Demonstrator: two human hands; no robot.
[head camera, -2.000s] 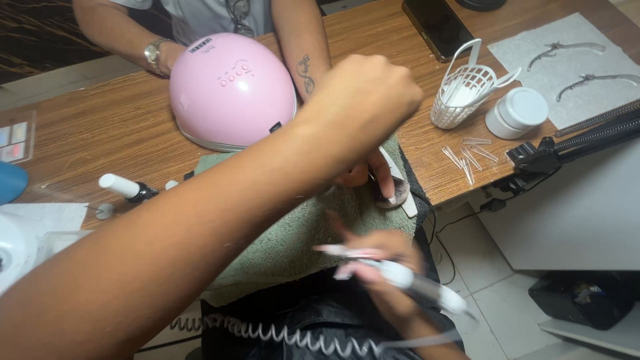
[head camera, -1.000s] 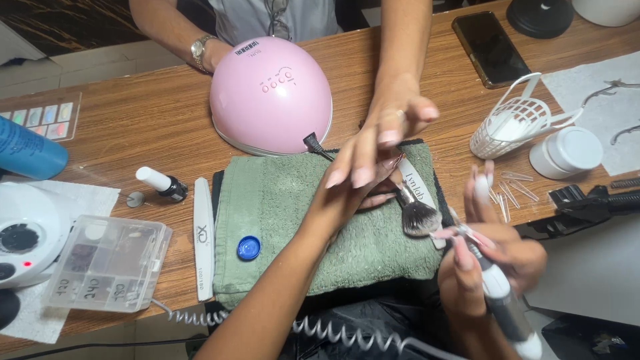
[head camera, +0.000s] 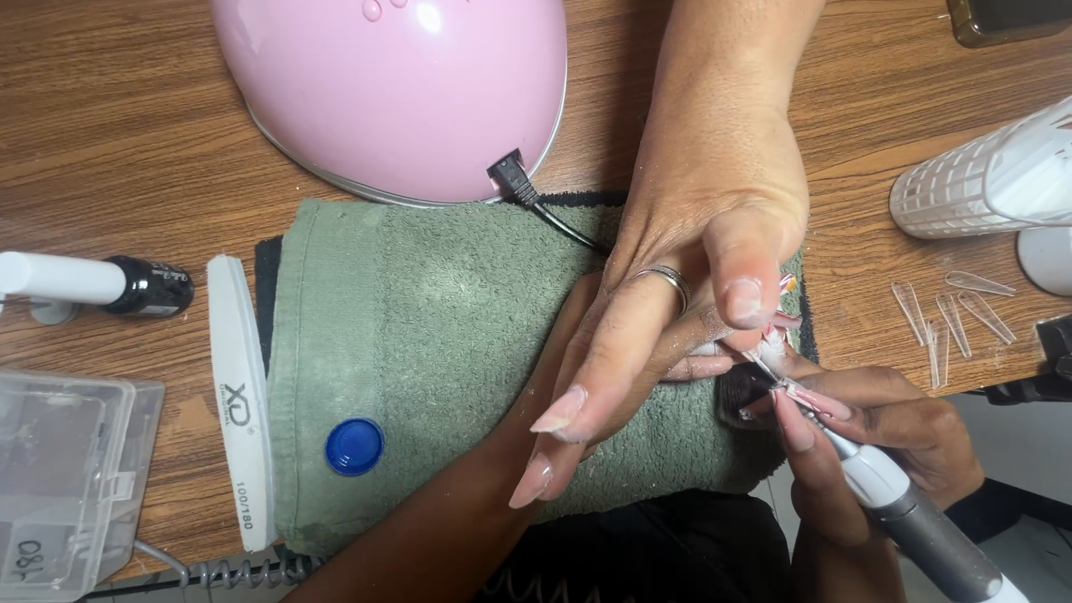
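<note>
My right hand (head camera: 875, 427) holds a grey and white electric nail drill (head camera: 930, 519) like a pen. The drill's bit points up-left to a fingertip of another person's hand (head camera: 712, 226), which wears a ring. My left hand (head camera: 682, 343) reaches up from below and grips that hand's fingers, partly hidden behind them. White dust lies on the skin. Both hands are over a folded green towel (head camera: 452, 335). A dusting brush (head camera: 745, 394) lies under the drill tip, mostly hidden. A blue cap (head camera: 354, 446) rests on the towel's left part.
A pink nail lamp (head camera: 402, 92) with a black cable stands behind the towel. At left are a nail file (head camera: 241, 402), a polish bottle (head camera: 100, 280) and a clear plastic case (head camera: 67, 477). At right lie several clear nail tips (head camera: 952, 324), a white basket (head camera: 955, 184) and a phone (head camera: 1005, 18).
My right hand has brought the drill up to the other person's fingertip; a second ago it was lower, beside the brush. The view has moved closer to the towel.
</note>
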